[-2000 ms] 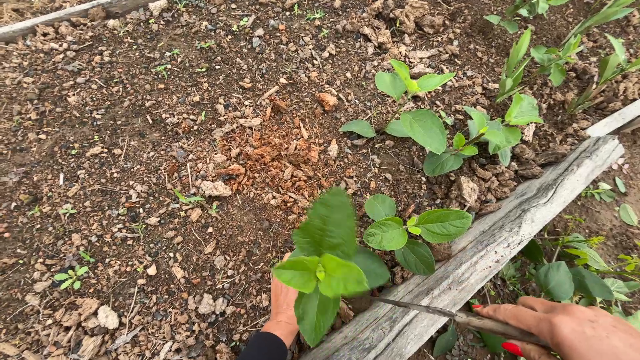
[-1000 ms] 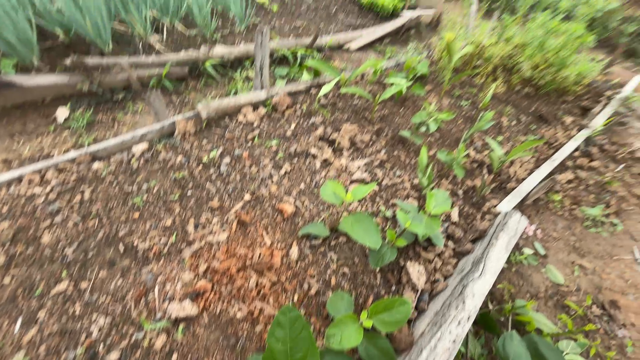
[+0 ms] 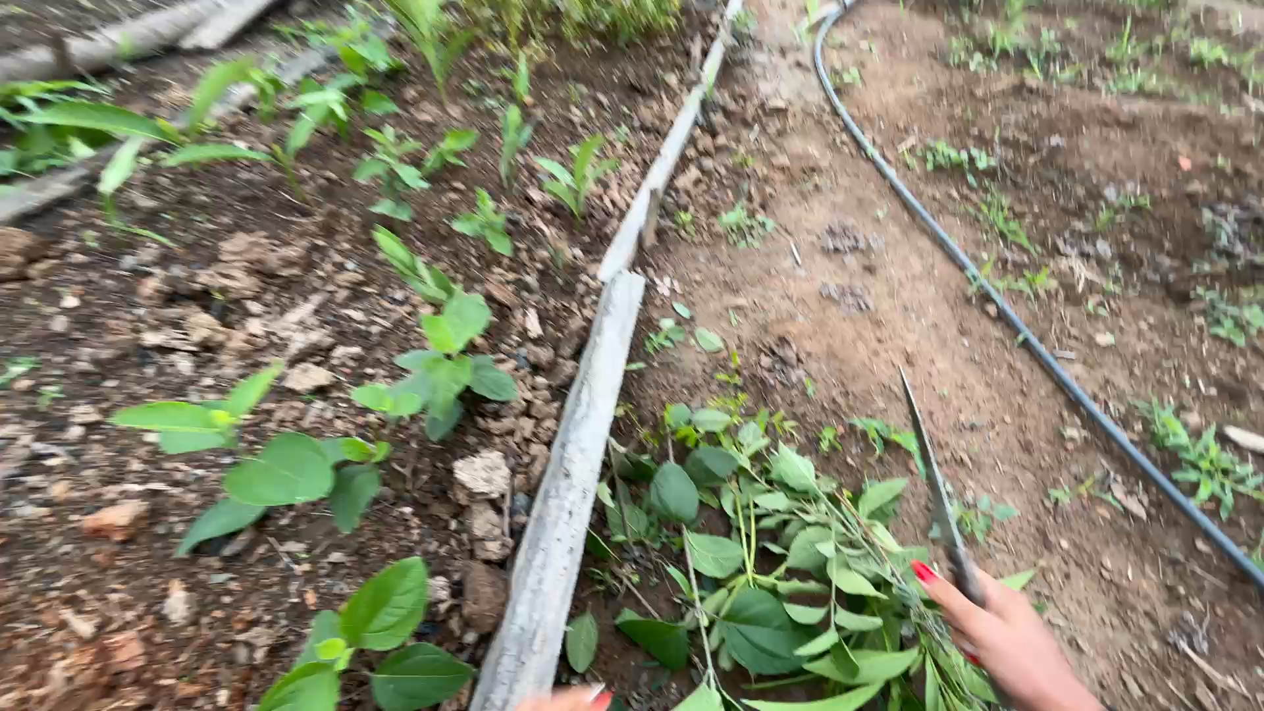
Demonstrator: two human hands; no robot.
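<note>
My right hand (image 3: 1007, 632), with red-painted nails, grips a knife (image 3: 933, 479) whose narrow dark blade points up and away. It is at the lower right, over the edge of a heap of cut leafy stems (image 3: 770, 592) lying on the path. Only the fingertips of my left hand (image 3: 568, 699) show at the bottom edge, near the weathered wooden board (image 3: 563, 494); whether they hold something is hidden. Broad-leaved seedlings (image 3: 281, 472) grow in the bed left of the board, and another young plant (image 3: 380, 612) stands nearer to me.
A second thin board (image 3: 662, 168) carries the bed's edge onward. On the bare-earth path to the right, a grey hose (image 3: 987, 286) curves from top to lower right. Taller leafy plants (image 3: 296, 109) stand at the upper left, beside another wooden border (image 3: 49, 188).
The view has swung right, toward the path. Two seconds ago my left hand was beside a plant and the knife lay across the board; now the knife is over the cut stems.
</note>
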